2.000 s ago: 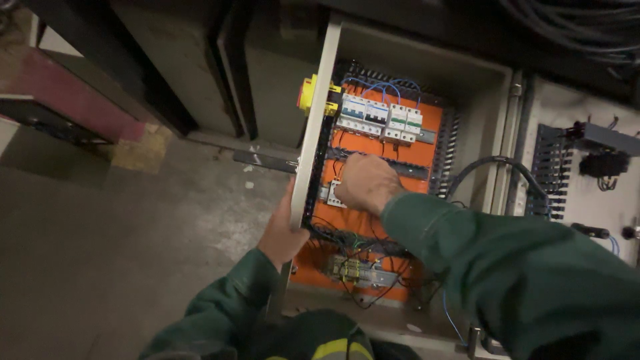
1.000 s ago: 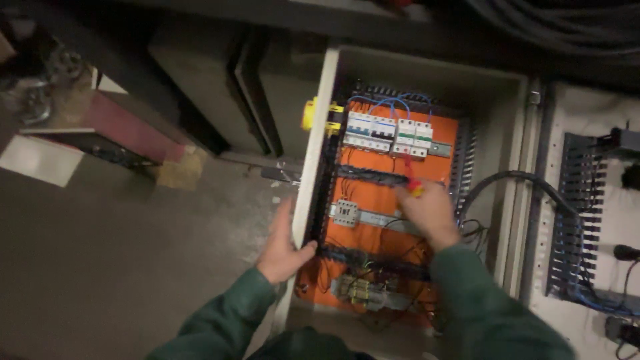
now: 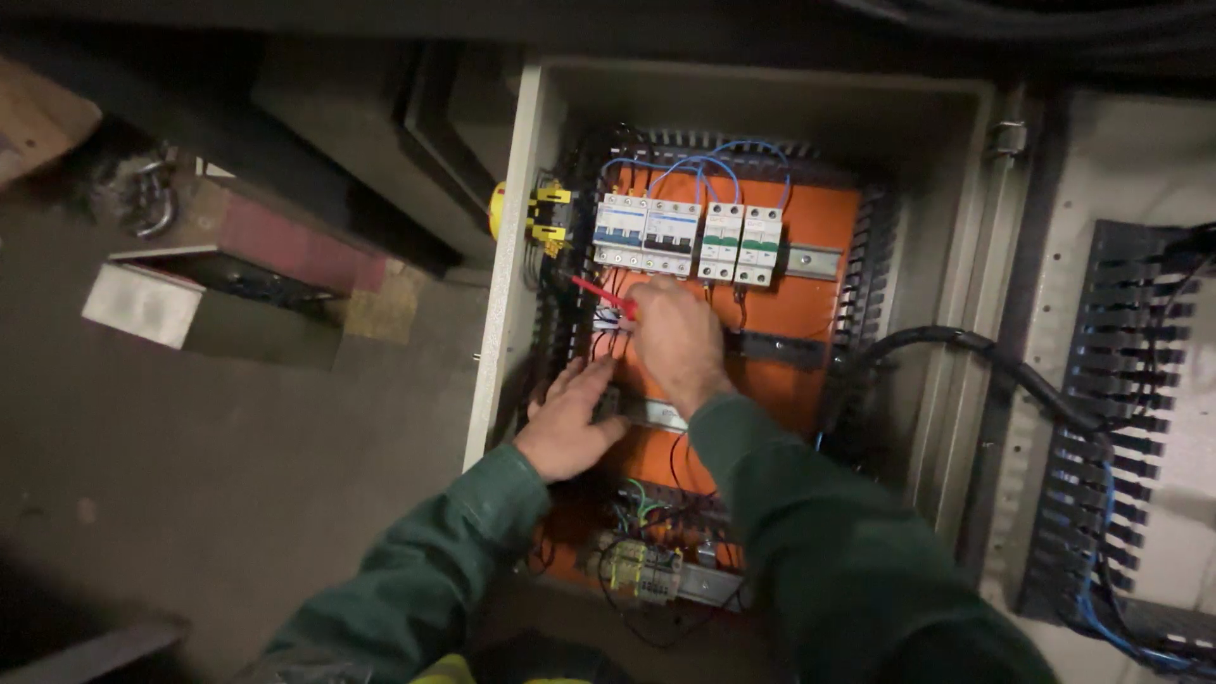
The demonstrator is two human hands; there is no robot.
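My right hand grips a red screwdriver, whose shaft points up and left across dark wires below the circuit breakers. My left hand lies with its fingers spread over the component on the middle DIN rail and hides most of it; it does not appear to grip anything. Both hands are inside a grey metal electrical enclosure with an orange mounting plate. Blue wires loop above the breakers. Terminal blocks sit on the lower rail.
A yellow switch part is on the enclosure's left wall. Slotted wire duct lines the plate. To the right, a black cable bundle runs to the open door. A red box stands at the left.
My left hand has moved from the enclosure's left edge into its interior. My right hand, with the screwdriver, has moved left and up since one second ago. The view has shifted closer.
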